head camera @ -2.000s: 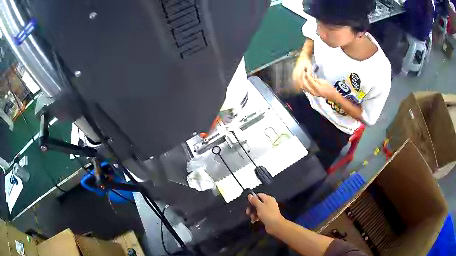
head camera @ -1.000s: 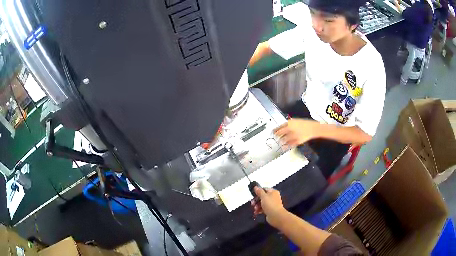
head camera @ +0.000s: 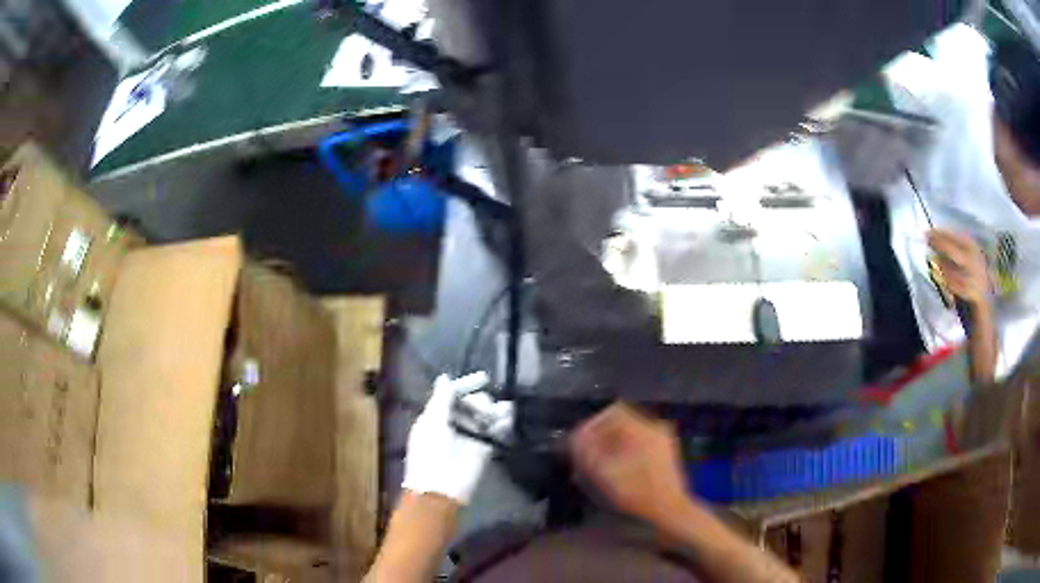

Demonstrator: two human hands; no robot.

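Observation:
My left hand point(head camera: 447, 442), in a white glove, is at the lower centre-left, closed on a bunch of dark rods point(head camera: 484, 419) that is blurred. My bare right hand point(head camera: 630, 458) is beside it to the right, curled and blurred; I cannot tell if it holds anything. One rod lies on the fixture point(head camera: 730, 233) under the machine, its black handle end point(head camera: 766, 320) on the white ribbed strip point(head camera: 698, 313).
The dark machine housing point(head camera: 730, 80) hangs overhead, with a black cable point(head camera: 516, 308) left of the fixture. A white cloth point(head camera: 625, 262) lies left of the fixture. Another person's hand point(head camera: 960, 268) holds a thin rod at right. Cartons point(head camera: 165, 399) stand left and lower right, near a blue crate point(head camera: 810, 467).
The view has swung left and down. My gloved left hand has come into view with dark rods. My right hand has drawn back from the fixture, leaving the rod there. The other person's hand now holds a rod.

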